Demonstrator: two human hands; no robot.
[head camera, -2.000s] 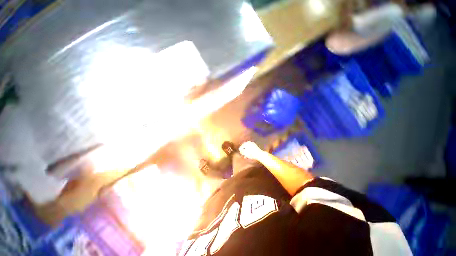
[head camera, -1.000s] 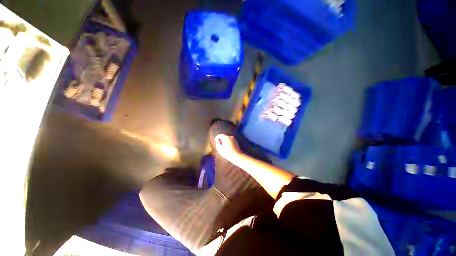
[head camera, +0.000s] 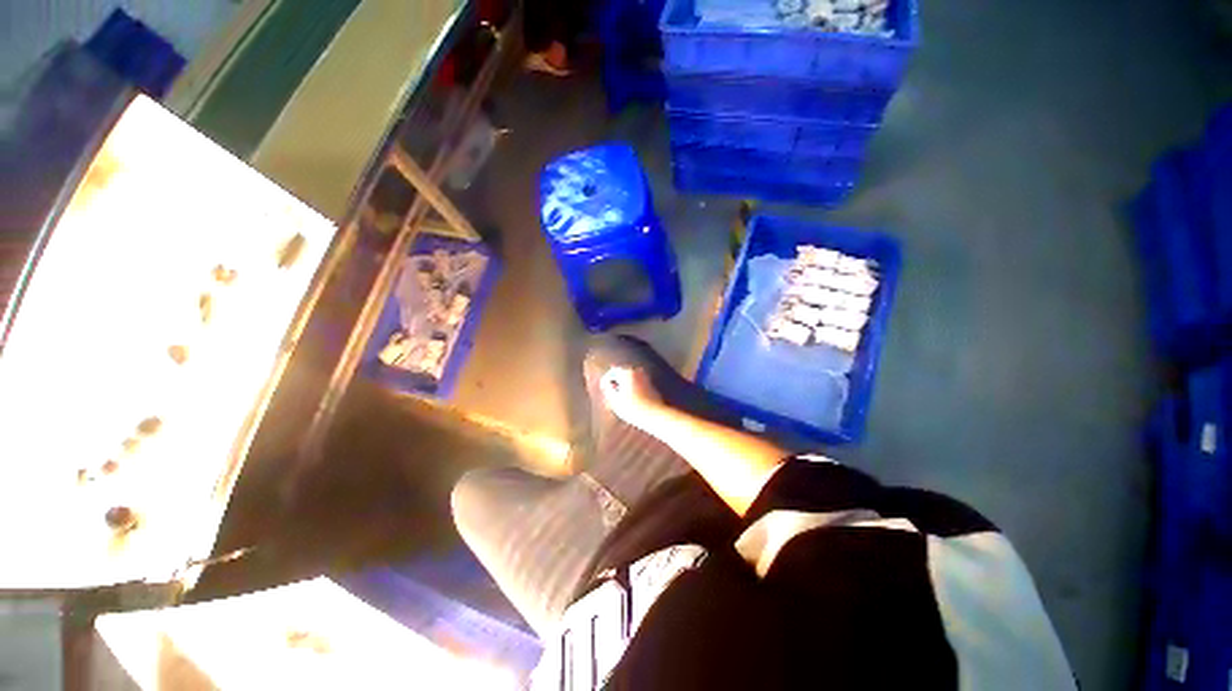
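My right hand (head camera: 627, 388) rests over my right knee, small and overexposed. Its fingers look curled, but I cannot tell whether it holds anything. My left hand is out of the picture. A blue crate (head camera: 878, 344) stands on the floor just beyond and to the right of my right hand, apart from it. Packed rows of pale silver-white fittings (head camera: 827, 297) lie in its far right part, on a pale translucent liner (head camera: 777, 385) that shows bare at the near left.
A blue stool (head camera: 595, 196) stands ahead, with stacked blue crates (head camera: 770, 135) behind it. A crate of bagged parts (head camera: 430, 317) is under the bench. A glaring white work surface (head camera: 162, 351) fills the left, a white flap (head camera: 297, 641) lower left. More blue crates (head camera: 1196, 459) stand at the right edge.
The view has swung right and away from the bright bench, then slightly back left. The glare has shrunk and the floor crate is sharper. My right hand stays over my knee.
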